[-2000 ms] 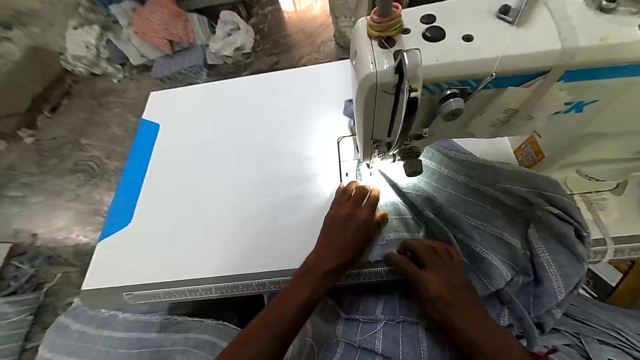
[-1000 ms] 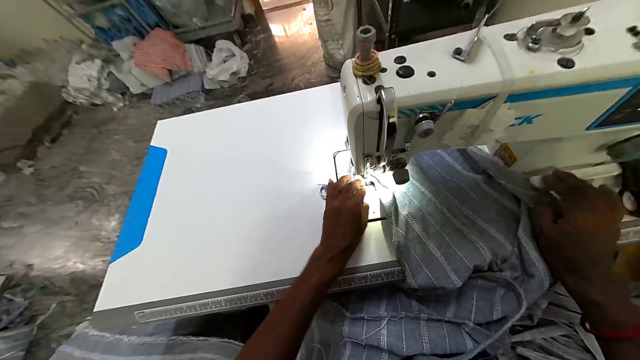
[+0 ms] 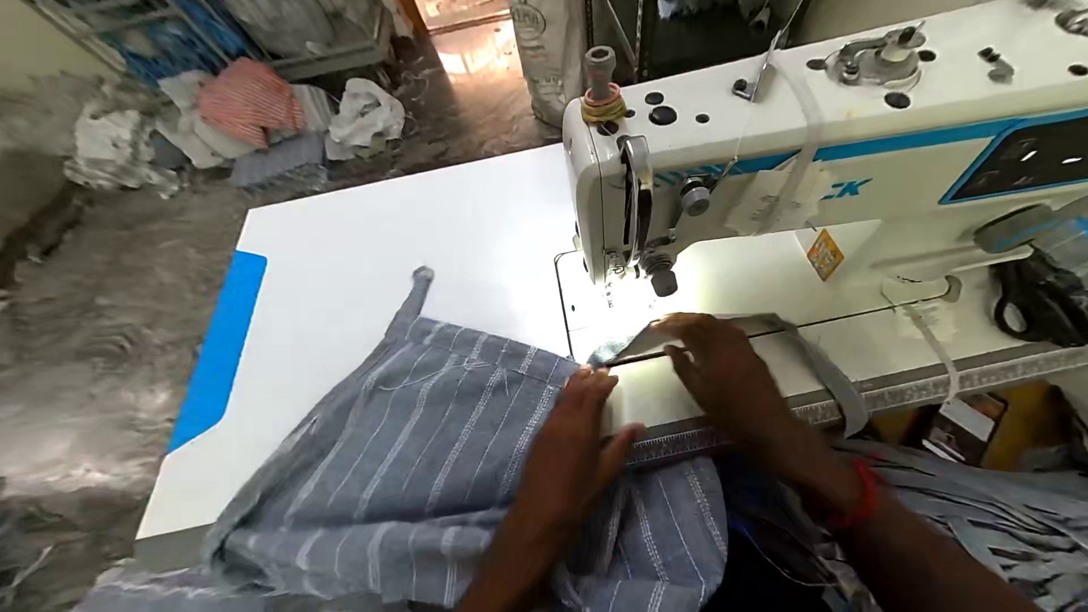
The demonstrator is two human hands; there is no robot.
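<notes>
A grey-blue striped cloth lies over the white table left of the needle and hangs over the front edge. At its upper right edge, in front of the presser foot, my left hand pinches the cloth. My right hand holds a narrow grey fabric strip, which runs from the cloth's corner out to the right and droops over the table edge. The sewing machine's needle area is lit, just beyond both hands. A narrow fabric tail sticks out at the cloth's upper left.
The machine head spans the upper right. Black scissors lie at the far right. A measuring tape runs along the table's front edge. Cut grey strips hang at the lower right. Scrap cloths lie on the floor at the back left.
The striped cloth, earlier bunched right of the needle, now lies to its left. My right hand has come back from the far right to near my left hand, now with a strip.
</notes>
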